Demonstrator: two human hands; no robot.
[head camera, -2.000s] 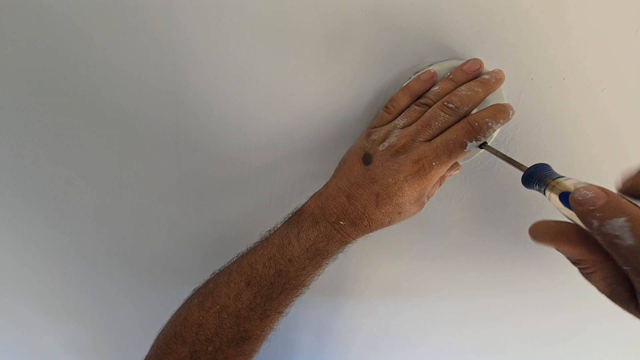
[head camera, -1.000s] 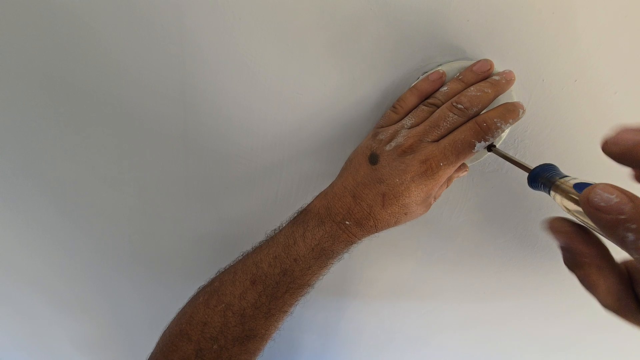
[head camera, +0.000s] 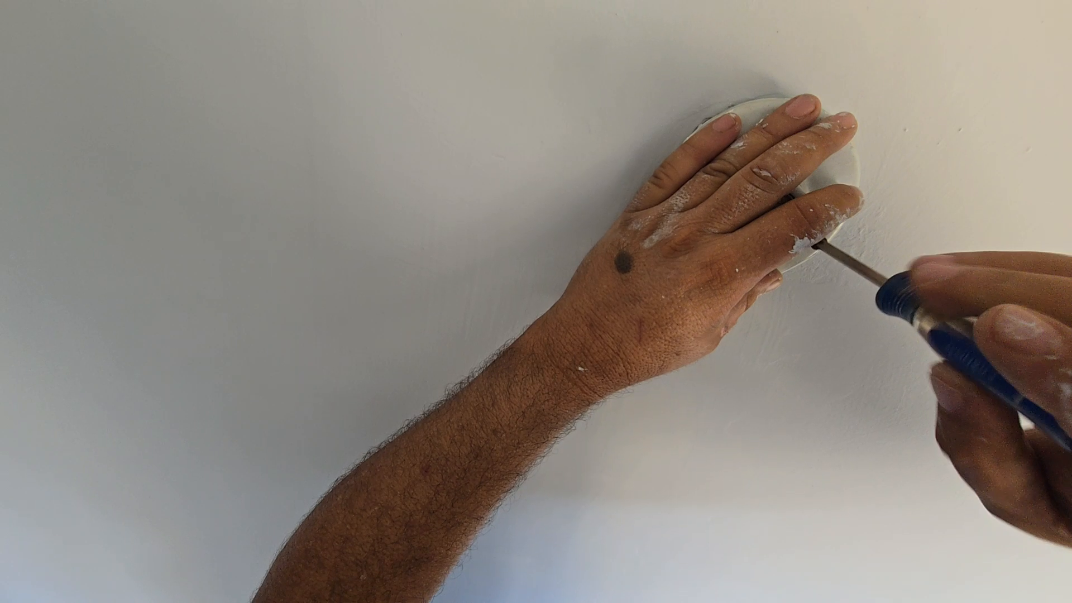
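Note:
My left hand (head camera: 703, 226), flecked with white paint or plaster, lies over a round pale cover plate (head camera: 842, 167) on a smooth light surface, its fingers pressed on the plate and covering most of it. A screwdriver (head camera: 963, 347) with a blue and clear handle slants in from the right. Its metal shaft runs up to the plate's lower edge beside my left index finger; the tip is hidden. Around the screwdriver's handle are the thumb and fingers of my right hand (head camera: 1005, 360), partly cut off by the right edge of the view.
The pale painted surface (head camera: 293, 251), a wall or ceiling, fills the rest of the view. Small bumps show at the upper right, and faint rough streaks mark it below the plate.
My right hand's fingers have shifted on the screwdriver's handle and now reach up to its blue collar. The handle has turned. My left hand stays on the plate.

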